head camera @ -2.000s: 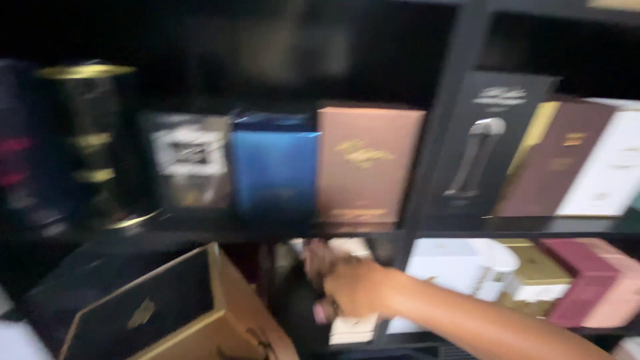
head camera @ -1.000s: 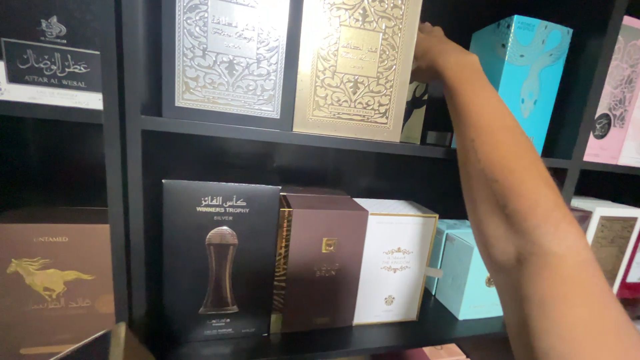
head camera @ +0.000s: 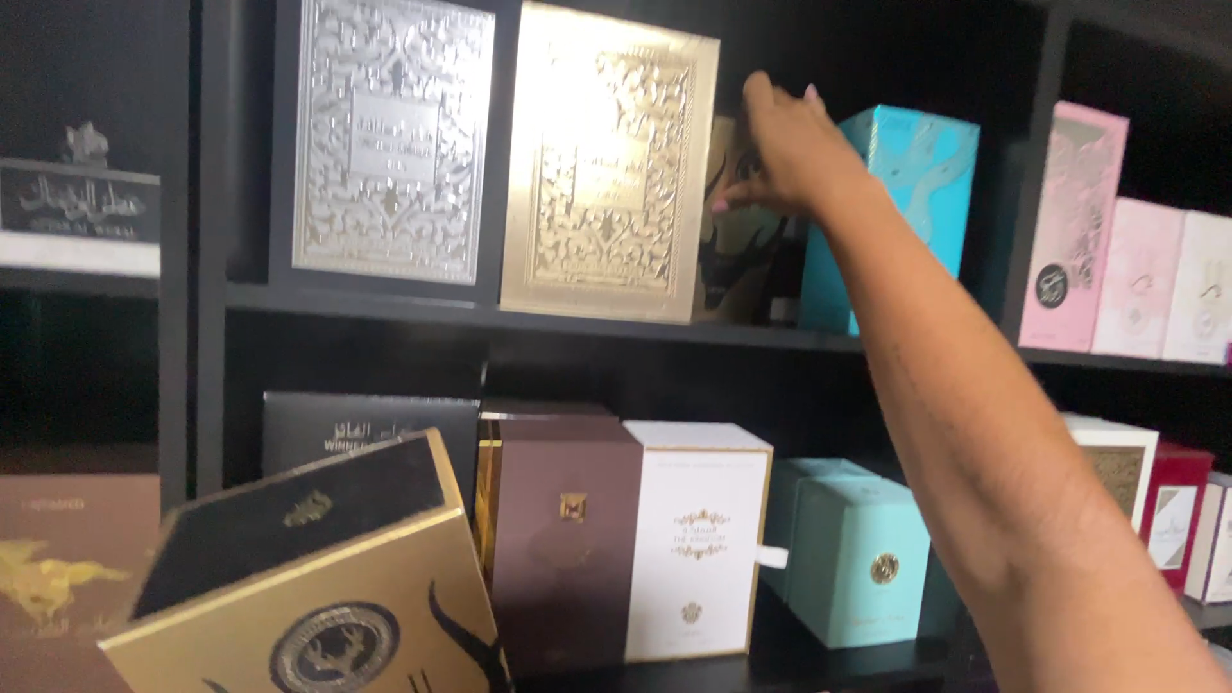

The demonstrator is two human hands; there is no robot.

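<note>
My right hand (head camera: 794, 144) reaches onto the upper shelf with its fingers spread. Its fingers are over a dark and gold box with a horn pattern (head camera: 736, 236), which stands back between an embossed gold box (head camera: 611, 173) and a turquoise box (head camera: 924, 192); whether they touch it, I cannot tell. At the lower left, close to me, is a tilted gold and black box with a deer emblem (head camera: 337, 616). My left hand is out of view, and nothing shows what supports this box. An embossed silver box (head camera: 393, 144) stands left of the gold one.
The black shelf edge (head camera: 385, 306) runs below my right hand. Beneath it stand a brown box (head camera: 568, 539), a white box (head camera: 693, 549) and a mint green box (head camera: 866, 568). Upright dividers (head camera: 1038, 173) split the shelves. A pink box (head camera: 1073, 231) stands at the right.
My right hand was at the lower shelf two seconds ago and is now at the upper one. Its fingers have come into sight above the horn-patterned box. The tilted gold box shows more than a second ago.
</note>
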